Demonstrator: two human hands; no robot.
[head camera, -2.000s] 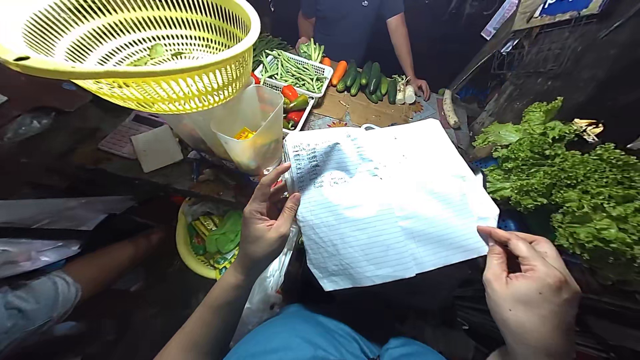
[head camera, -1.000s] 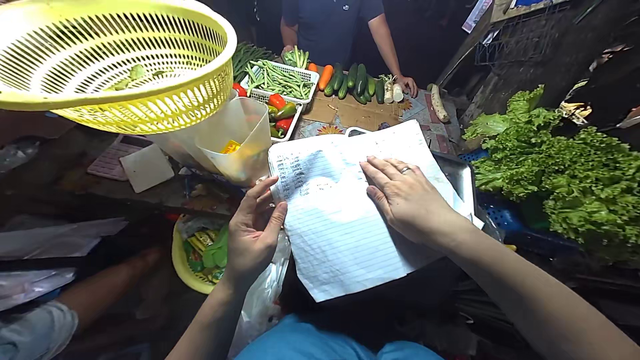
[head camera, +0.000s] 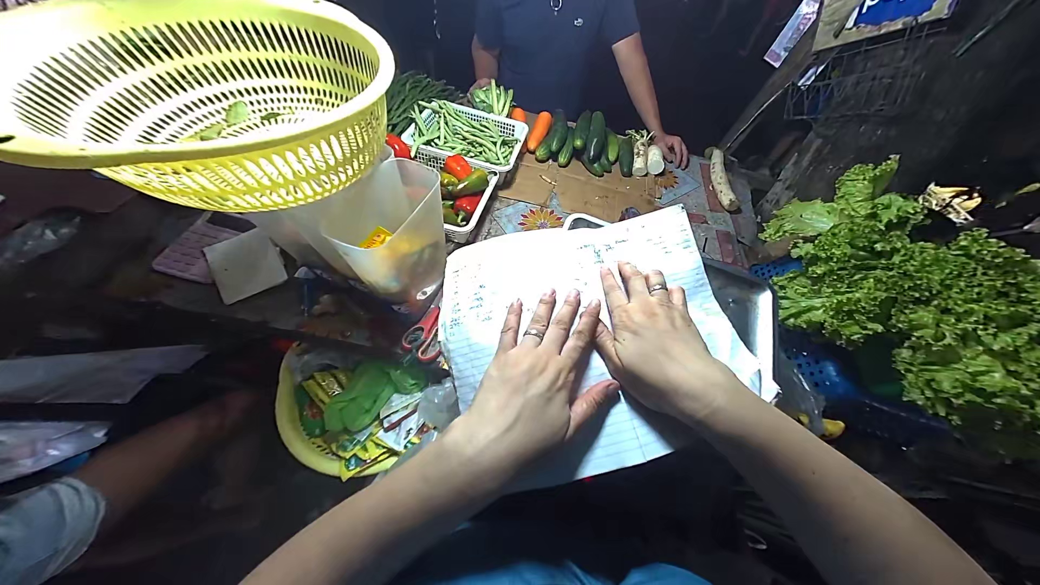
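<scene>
A lined paper notebook (head camera: 487, 349) with handwriting lies open over a metal tray (head camera: 751, 313), its lower edge toward my lap. My left hand (head camera: 540, 378) rests palm down near the middle of the page, fingers spread, a ring on one finger. Beside it on the right, my right hand (head camera: 654, 337) also lies flat on the paper, with a ring on one finger. The fingertips of both hands point away from me and come close together. Neither hand grips anything. Red-handled scissors (head camera: 422, 335) lie just left of the notebook.
A yellow plastic basket (head camera: 357, 154) looms at upper left above a translucent container (head camera: 422, 203). Green beans (head camera: 467, 134), peppers (head camera: 467, 203) and cucumbers (head camera: 597, 138) sit beyond. Lettuce (head camera: 967, 301) stands at right. A person (head camera: 561, 49) stands across the table. A yellow basket of packets (head camera: 288, 414) is lower left.
My left hand has gone from holding the notebook's left edge to lying flat on the page. My right hand, earlier at the lower right corner, moved onto the page and now lies beside the left.
</scene>
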